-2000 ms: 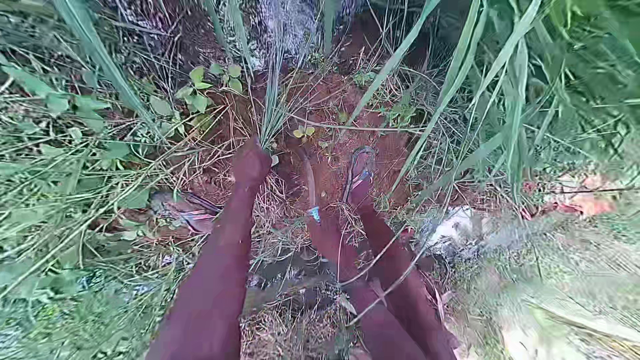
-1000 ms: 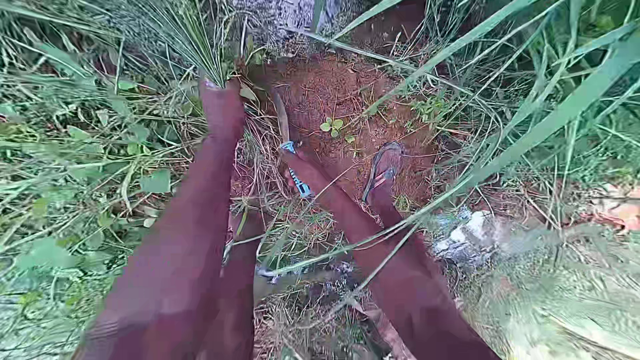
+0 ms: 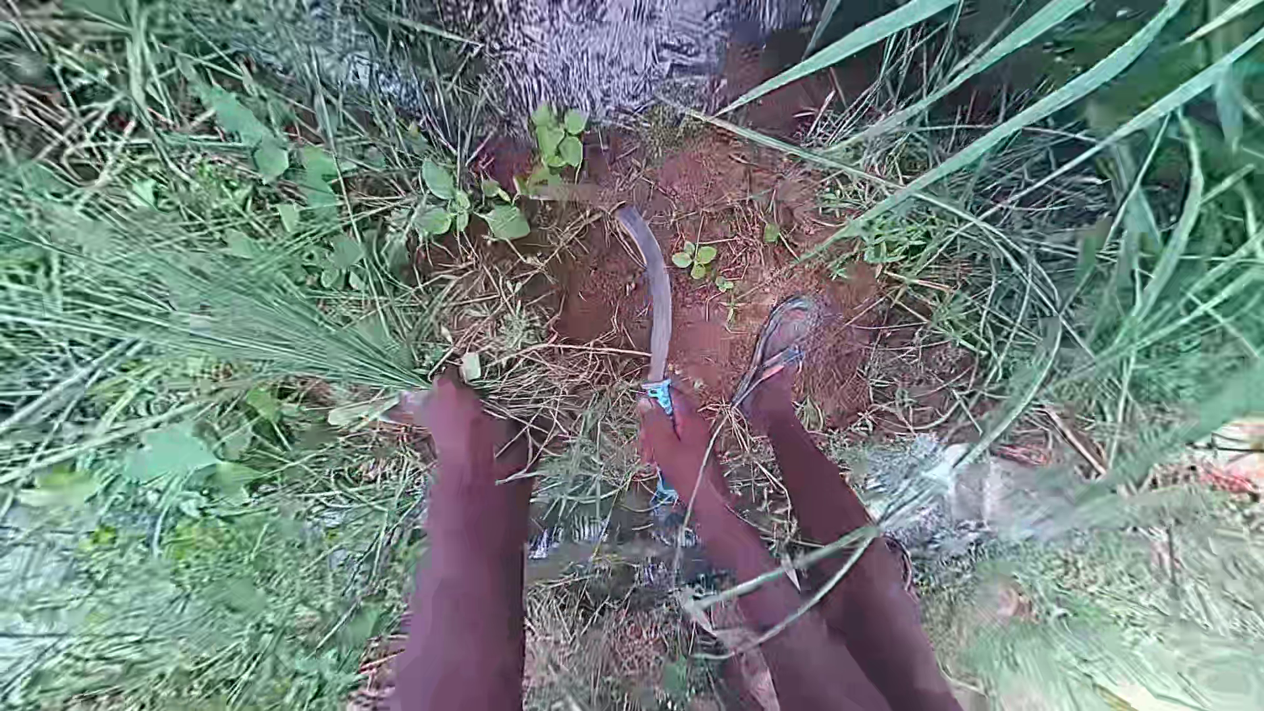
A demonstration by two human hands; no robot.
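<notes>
My left hand [image 3: 456, 413] is closed around the base of a bundle of long green grass blades [image 3: 286, 326], which fan out to the left. My right hand [image 3: 679, 434] grips the blue handle of a sickle with a long, slightly curved metal blade [image 3: 654, 286]. The blade points away from me over reddish bare soil, its tip near small leafy plants [image 3: 553, 148]. Between the two hands lie dry stems and cut grass. The fingers of my left hand are partly hidden by its back and the grass.
My sandalled right foot [image 3: 775, 380] stands on the soil right of the sickle. Tall grass blades [image 3: 987, 128] arch in from the upper right, and thin stems cross my right forearm. A greyish-white patch [image 3: 652, 49] lies at the top. Dense weeds [image 3: 168, 454] cover the left side.
The grass bundle in my left hand pointed up and now lies out to the left. My right hand and the sickle have turned, so the blue handle is more upright in view.
</notes>
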